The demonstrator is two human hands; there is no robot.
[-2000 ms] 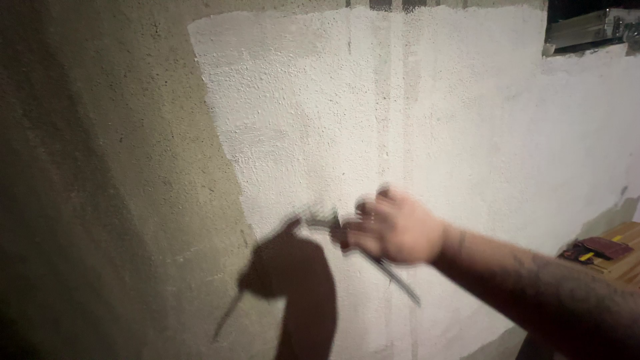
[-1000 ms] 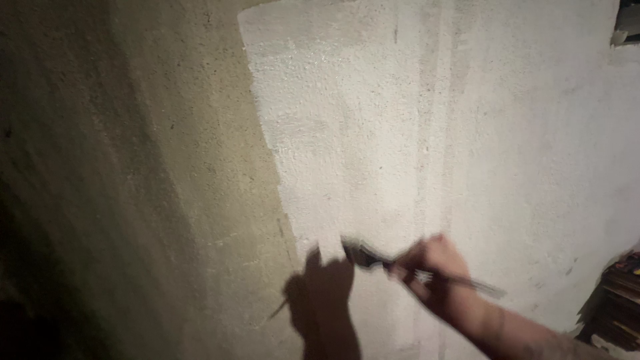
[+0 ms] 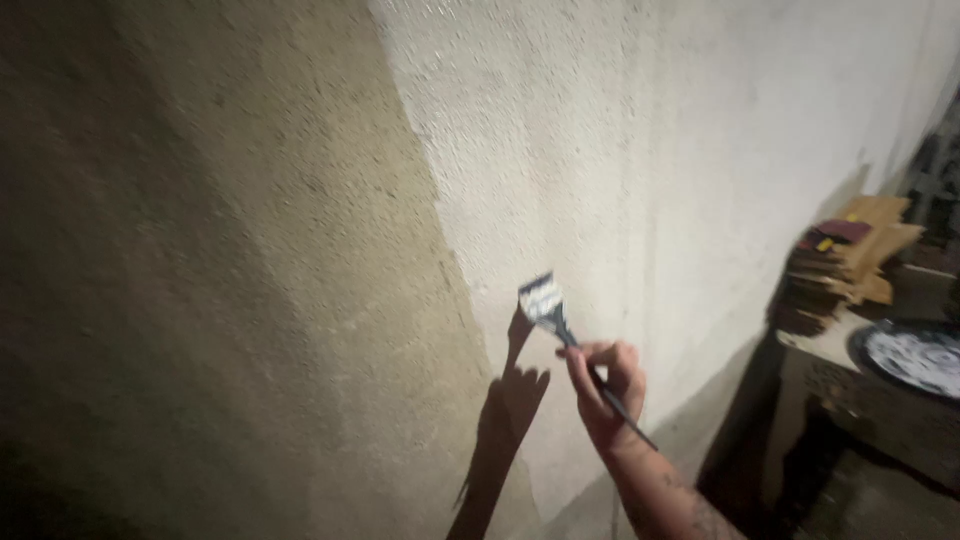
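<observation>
My right hand [image 3: 611, 390] grips the long dark handle of a flat paintbrush [image 3: 555, 319]. White paint coats its ferrule area, and its dark bristle tip points up and left against or just off the wall; contact cannot be told. Behind it the rough wall carries white paint [image 3: 555, 187] on the right, while bare grey-tan concrete [image 3: 315, 225] spreads to the left, with a slanting, uneven border between them. The shadow of the hand and brush falls on the wall left of the hand. My left hand is out of the frame.
At the right stands a worn table [image 3: 817, 341]. On it rest a round dark tray with white paint [image 3: 915, 356] and a stack of wood pieces [image 3: 862, 255] with small red and yellow items on top. Dark space lies under the table.
My right hand still holds the brush, whose head now points more steeply upward. The view has shifted, bringing the table and paint tray into sight at the right.
</observation>
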